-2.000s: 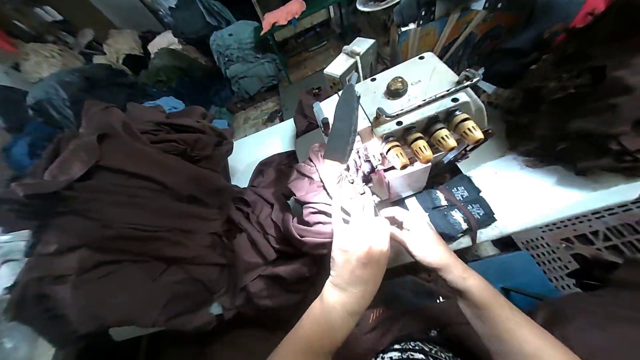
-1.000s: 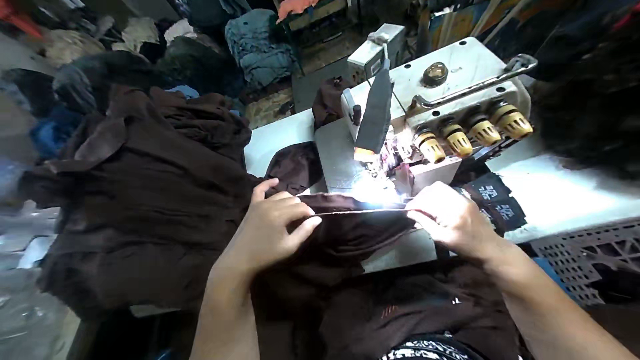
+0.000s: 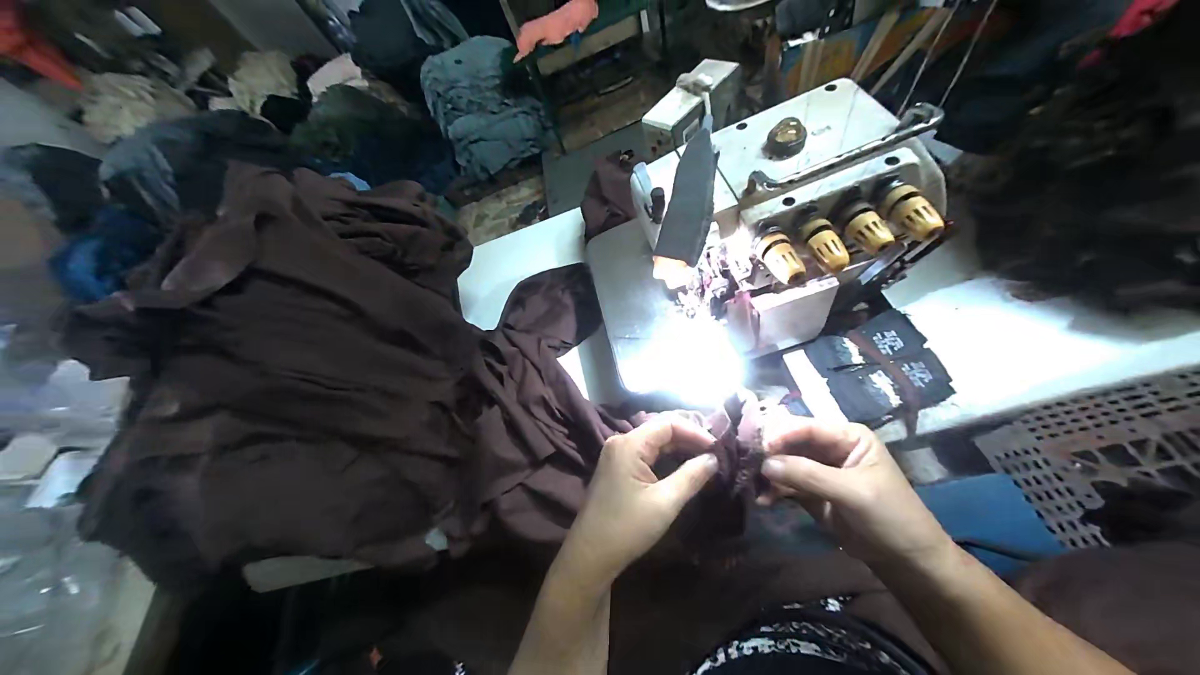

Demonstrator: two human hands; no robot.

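Dark brown fabric (image 3: 534,422) runs from a large heap of the same cloth (image 3: 347,375) on the left to both hands. My left hand (image 3: 652,487) pinches its bunched edge between thumb and fingers. Close beside it on the right, my right hand (image 3: 825,478) pinches the same edge. Both hands are just in front of a white overlock sewing machine (image 3: 797,319) with several yellow tension dials (image 3: 825,239). A bright lamp glare hides the needle area, and a grey blade-shaped piece (image 3: 689,202) stands above it.
Bundled black labels (image 3: 877,366) bearing writing lie on the white table (image 3: 1012,337) right of the machine. A perforated plastic crate (image 3: 1041,459) is at the right edge. Dark fuzzy material (image 3: 1106,187) is at the upper right. Piles of grey-green cloth (image 3: 483,103) stand behind.
One second ago my hands held a stretch of the cloth's edge taut and far apart. Now they are close together, with the edge bunched between them. The left hand has moved right.
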